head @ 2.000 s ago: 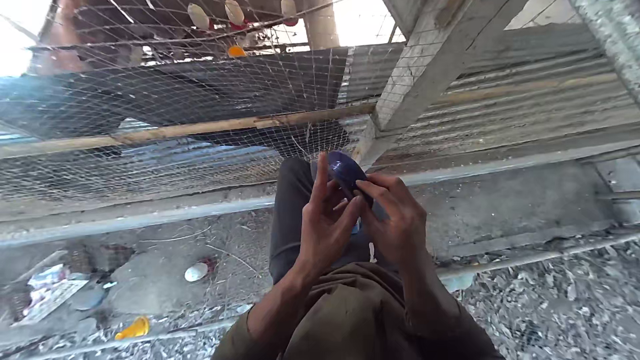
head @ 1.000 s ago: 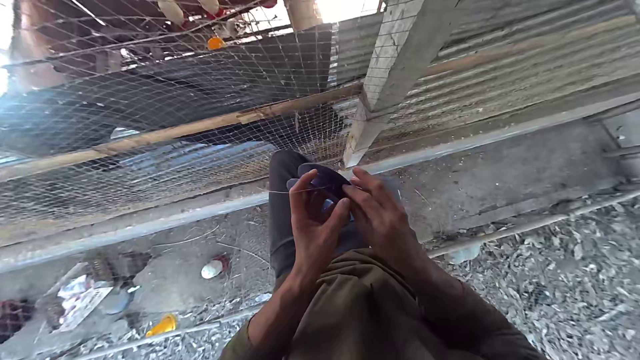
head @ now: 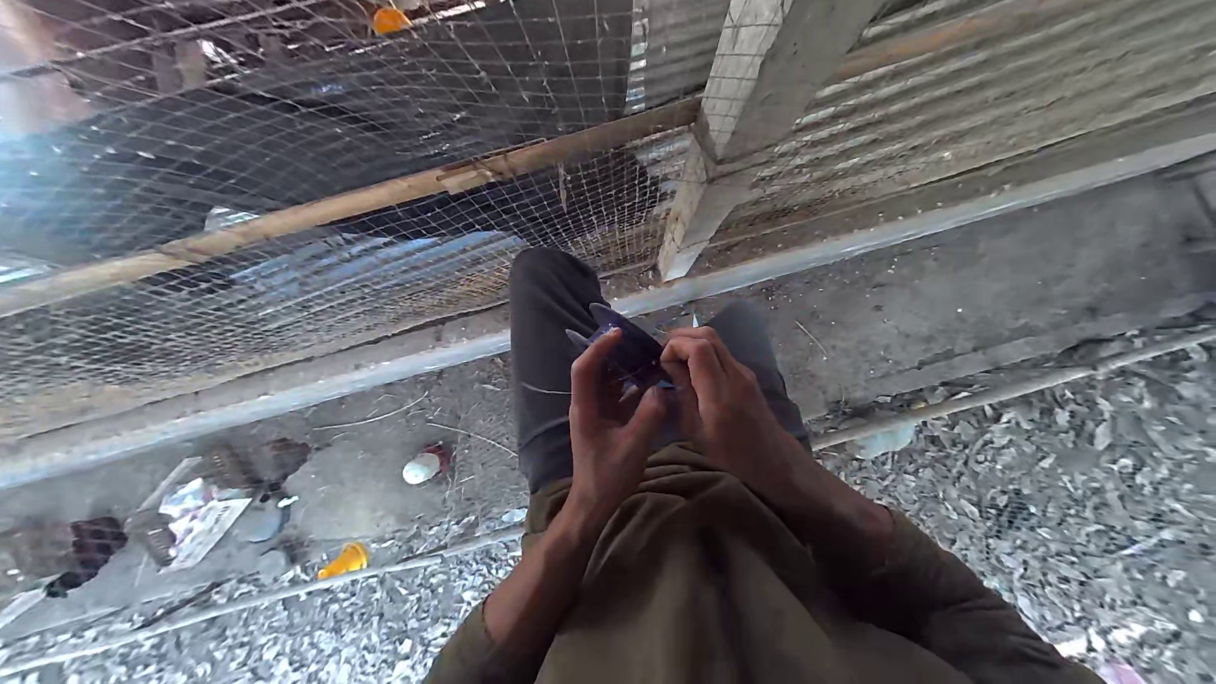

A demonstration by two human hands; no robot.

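A dark blue, curved piece [head: 635, 356], perhaps plastic, is between my hands above my lap, with two pointed ends sticking up at its left. My left hand [head: 613, 418] grips its left side between thumb and fingers. The fingertips of my right hand [head: 717, 389] pinch its right edge. A thin pale strand runs left from the piece across my dark trouser leg [head: 546, 380]. The underside of the piece and part of my right fingertips are hidden.
Wire mesh [head: 456, 85] with a wooden rail [head: 361, 204] stands in front, beside a post [head: 727, 123] and corrugated sheeting [head: 950, 123]. On the ground at left lie a white-and-red object [head: 423, 465], a yellow plastic piece [head: 344, 560] and printed paper [head: 204, 522].
The blue piece was raised and seen flat-on; now it is tilted, with two pointed ends showing. Both hands stay on it, the right fingers more curled at its edge.
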